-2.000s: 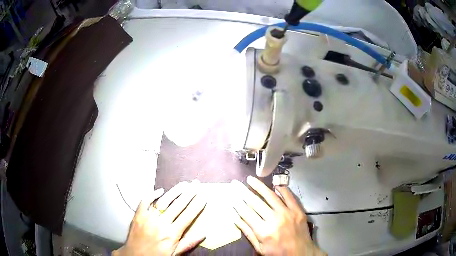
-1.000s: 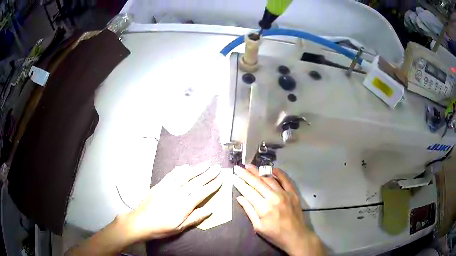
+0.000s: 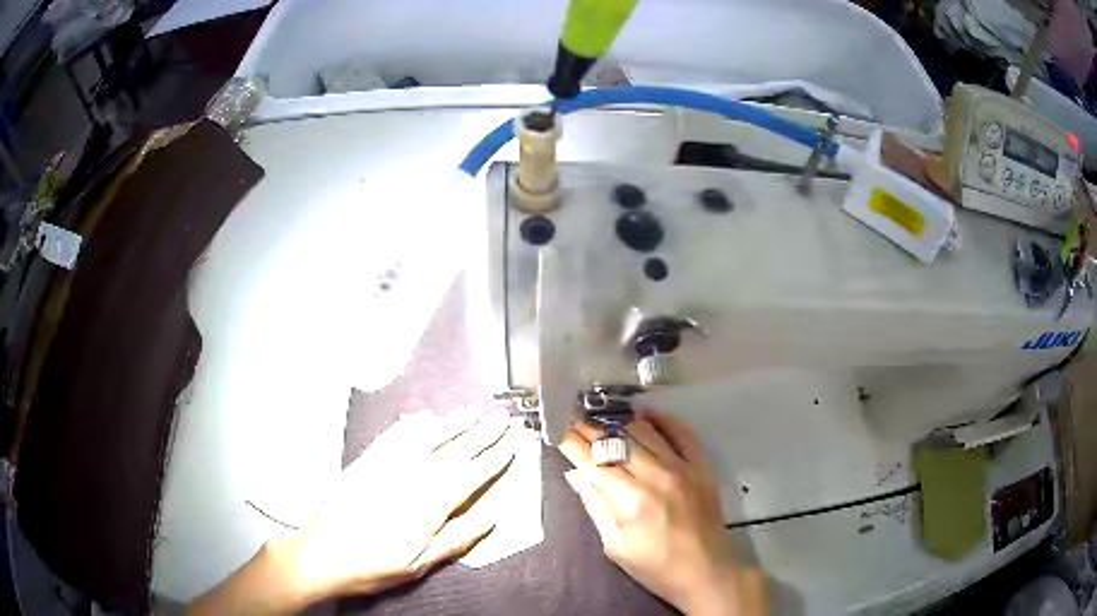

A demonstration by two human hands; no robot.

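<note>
A dark brown fabric panel (image 3: 415, 349) lies under the sewing machine head, lit strongly by glare. A pale straight-edged patch piece (image 3: 520, 517) lies on it. My left hand (image 3: 415, 499) rests flat on the patch and panel, fingers a little apart, fingertips just left of the presser foot (image 3: 526, 407). My right hand (image 3: 656, 511) lies on the panel to the right of the needle area, fingers bent and partly hidden behind the tension knob (image 3: 611, 448). The needle itself cannot be made out.
The white JUKI sewing machine (image 3: 770, 289) fills the right. A yellow-green screwdriver (image 3: 589, 42) stands upright above its head. Waiting brown panels (image 3: 108, 361) lie at the left edge. A white box (image 3: 900, 211), control panel (image 3: 1017, 163) and olive pad (image 3: 953, 499) are at right.
The view has shifted, so the machine sits further left. My left hand moved from beside the patch onto it, near the foot. My right fingers have bent beside the foot. The panel has turned slightly.
</note>
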